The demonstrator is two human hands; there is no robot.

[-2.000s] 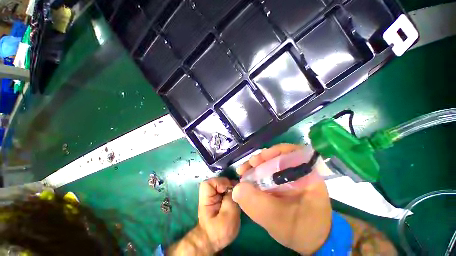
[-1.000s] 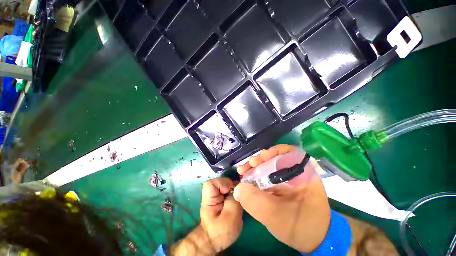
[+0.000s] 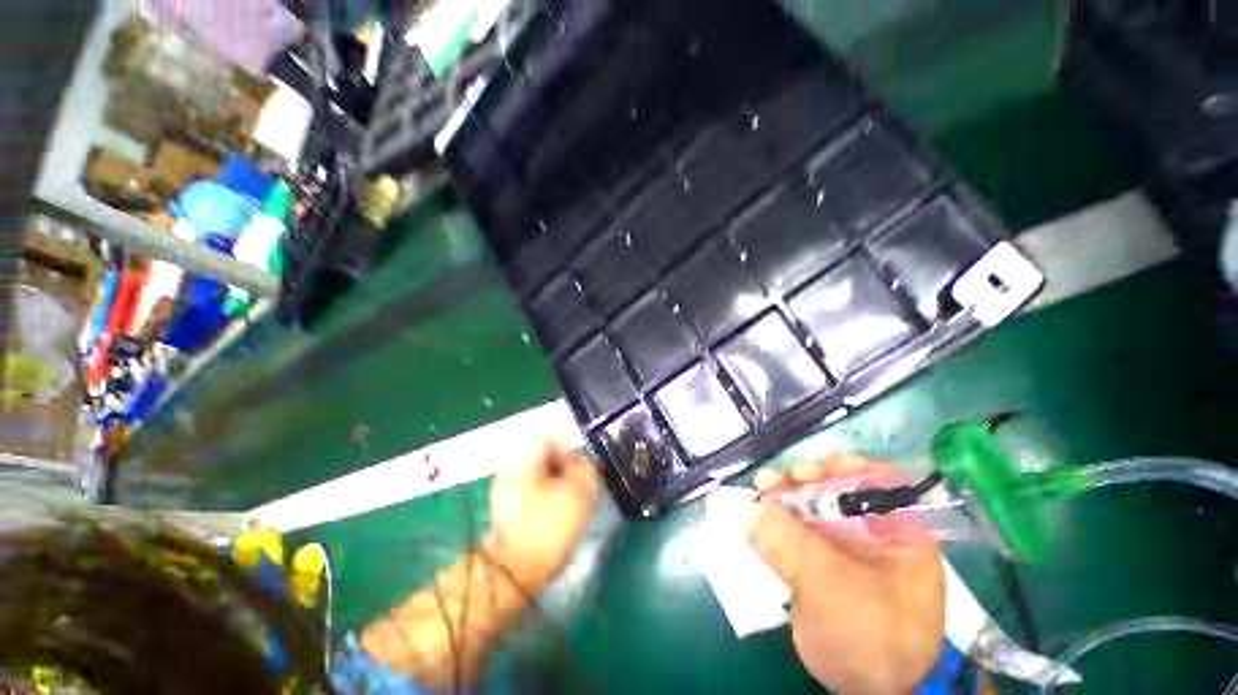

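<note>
My right hand (image 3: 869, 577) holds the glue dispensing syringe (image 3: 896, 505) like a pen, its tip pointing left, with a green adapter head (image 3: 998, 492) at its rear. My left hand (image 3: 540, 513) is blurred beside the near-left corner of the black blister tray (image 3: 760, 468), fingers curled, with a small dark component (image 3: 557, 466) at its fingertips, details unclear. Small wired components (image 3: 642, 456) lie in the tray's corner pocket. The other near pockets look bare. A white label (image 3: 999, 284) sits on the tray's right corner.
A white paper sheet (image 3: 740, 564) lies under the syringe tip. A clear hose (image 3: 1154, 470) runs right from the green adapter head. A pale rail (image 3: 435, 468) crosses the green bench, with small dark bits on it. Dark hair and yellow pieces fill the lower left.
My hands have separated: the left moved up and left beside the tray corner, the right moved right and down with the syringe. The view has shifted, showing more shelving at upper left.
</note>
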